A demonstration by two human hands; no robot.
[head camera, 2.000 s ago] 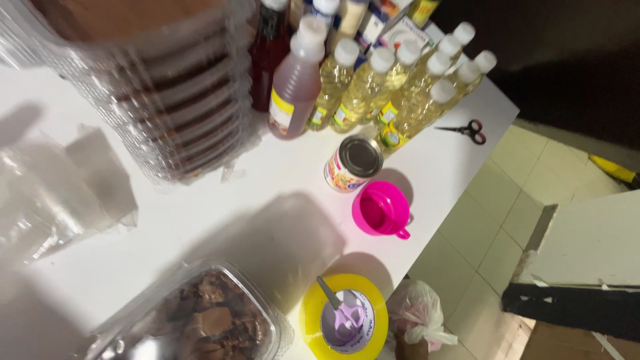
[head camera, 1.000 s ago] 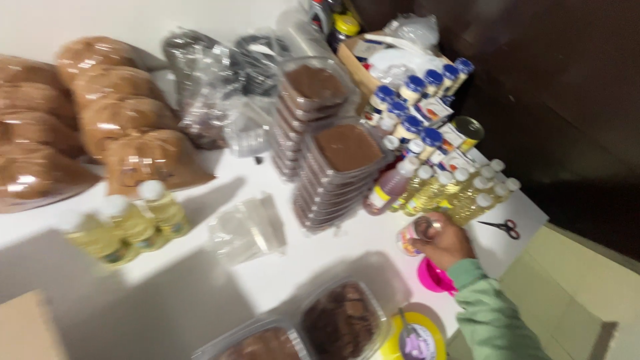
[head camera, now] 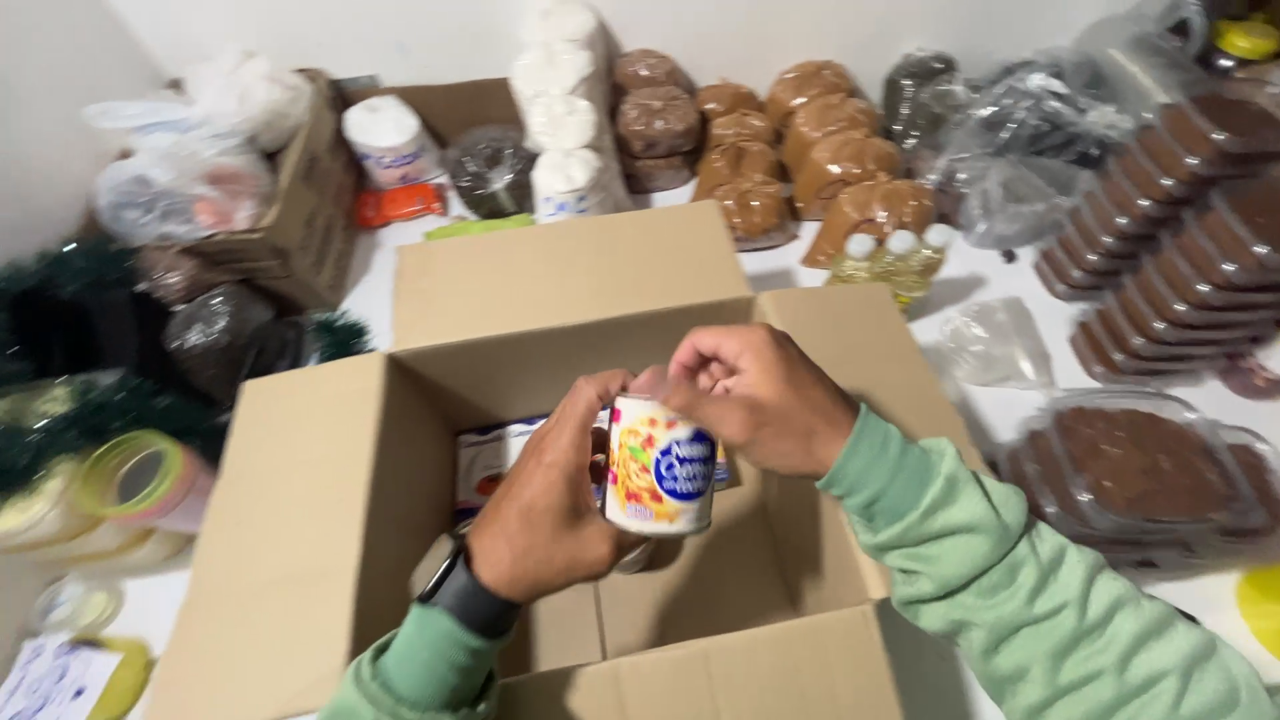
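A labelled tin can (head camera: pixel 660 465) is upright over an open cardboard box (head camera: pixel 575 275). My left hand (head camera: pixel 550 490), with a dark watch on the wrist, grips the can's left side. My right hand (head camera: pixel 765 395) is at the can's upper right, fingers curled at its rim; whether it grips the can is hard to tell. Below, inside the box, lie printed packages (head camera: pixel 485 465), partly hidden by my left hand and the can.
Stacked clear tubs of brown contents (head camera: pixel 1160 280) stand at right, with another tub (head camera: pixel 1140 465) nearer. Small oil bottles (head camera: pixel 895 262) and bags of brown powder (head camera: pixel 840 165) are behind the box. A second carton (head camera: pixel 310 200) and tape rolls (head camera: pixel 140 475) are at left.
The view has swung left to the box. The can stood on the table beside a pink cup, then my right hand reached it; now it is over the box in my left hand.
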